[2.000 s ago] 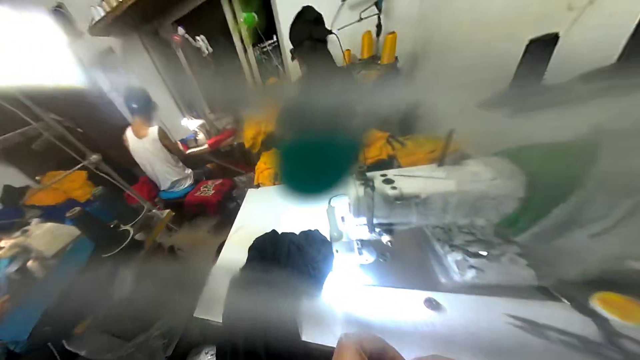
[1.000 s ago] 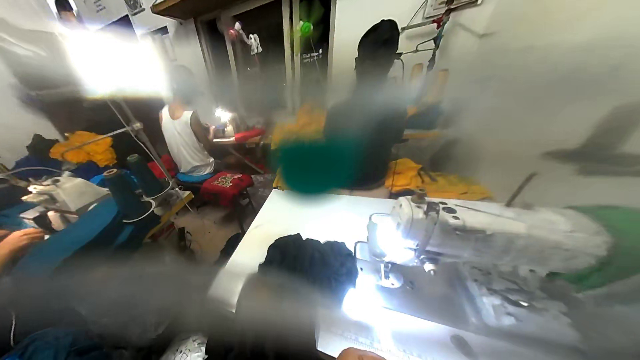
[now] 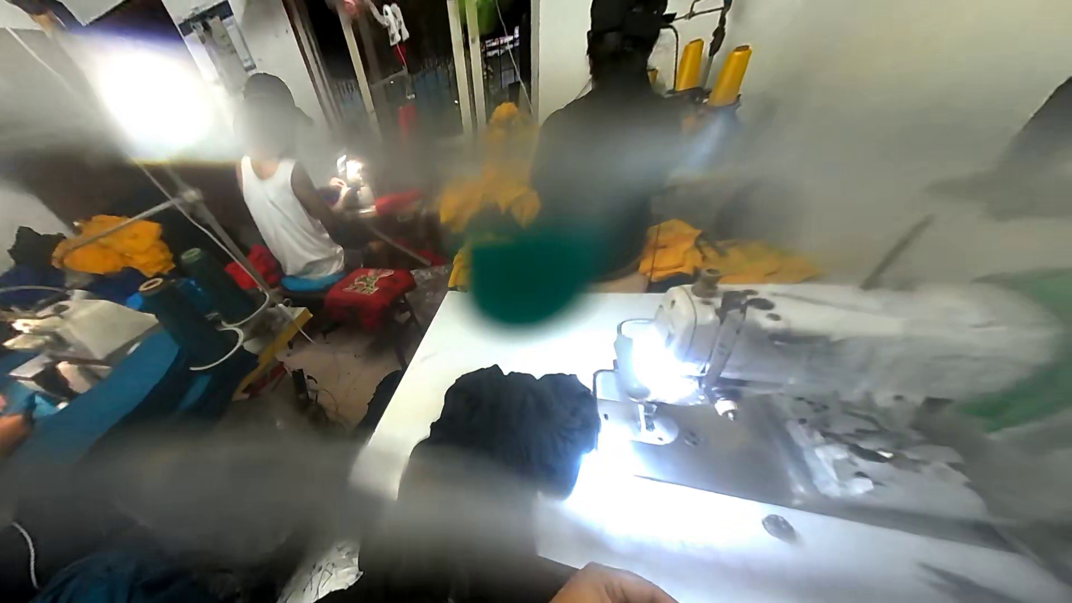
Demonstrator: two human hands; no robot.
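Note:
Only part of one hand shows at the bottom edge, seemingly my right hand (image 3: 611, 584); its fingers lie near dark fabric and the table's front edge, and whether it grips anything is hidden. My left hand is out of sight. Gathered black fabric (image 3: 519, 423) lies on the white sewing table (image 3: 427, 360), just left of the needle area. The industrial sewing machine (image 3: 804, 335) stands at the right with its lamp lit beside the needle. The machine's presser foot (image 3: 649, 423) appears apart from the fabric. Blurs cover parts of the view.
A co-worker in dark clothes (image 3: 607, 159) is beyond the table; another in a white top (image 3: 285, 213) sits farther left. Yellow fabric (image 3: 670, 251) lies behind the machine. Dark thread cones (image 3: 180, 322) and a second machine (image 3: 92, 335) stand left, with a co-worker's hand (image 3: 12, 427) nearby.
The view has shifted between frames. The black fabric stays on the table left of the needle area. A bit more of the hand at the bottom edge shows than one second ago.

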